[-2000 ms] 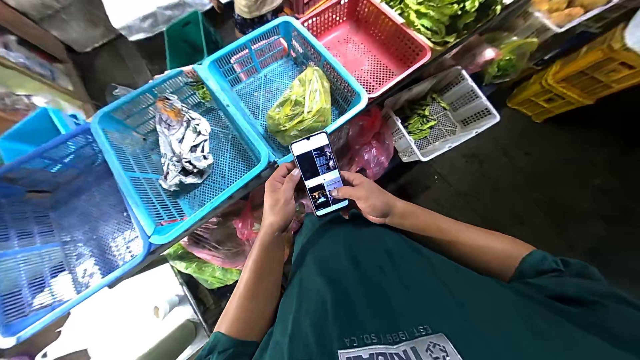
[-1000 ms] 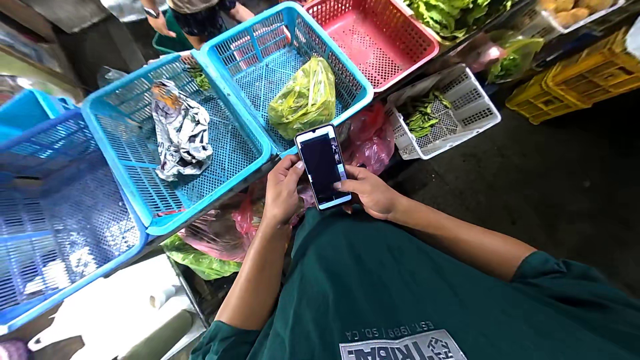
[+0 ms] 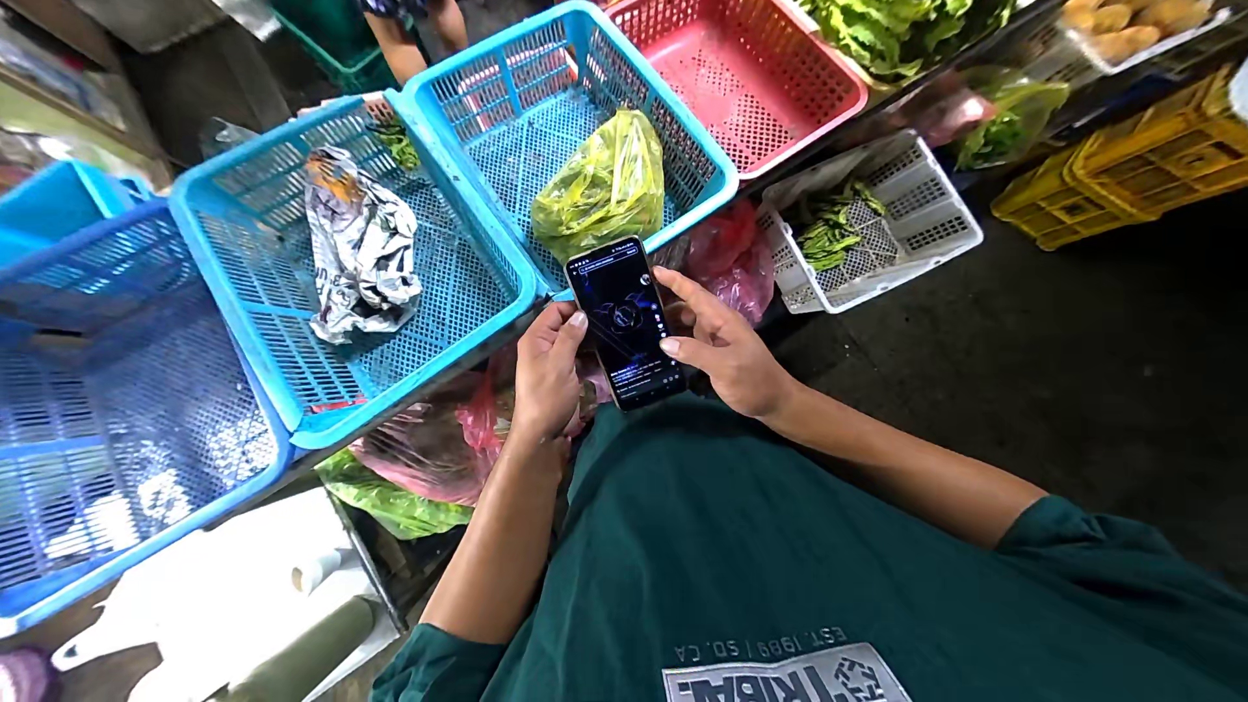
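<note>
A smartphone [image 3: 627, 327] with a dark picture on its lit screen is held upright before my chest. My left hand [image 3: 548, 366] grips its left edge, thumb along the side. At the right edge is my right hand [image 3: 726, 346], its index finger stretched toward the upper corner and its thumb at the lower right of the screen; whether it bears any of the phone's weight I cannot tell. Just beyond the phone, a yellow-green plastic bag [image 3: 606, 185] sits in a light-blue plastic basket [image 3: 721, 195]. Crumpled newspaper [image 3: 359, 249] lies in the neighbouring blue basket [image 3: 200, 283].
Farther off are a red basket [image 3: 829, 97], a white crate with green vegetables [image 3: 960, 234] and yellow crates [image 3: 1121, 185]. A darker blue basket [image 3: 185, 390] stands at left. Pink plastic bags [image 3: 429, 439] lie under the baskets. Another person's arm [image 3: 395, 44] shows at the top.
The phone screen has gone from pictures on a light page to a dark picture. My right hand's index finger has come away from behind the phone and is extended. A person's arms have appeared at the top.
</note>
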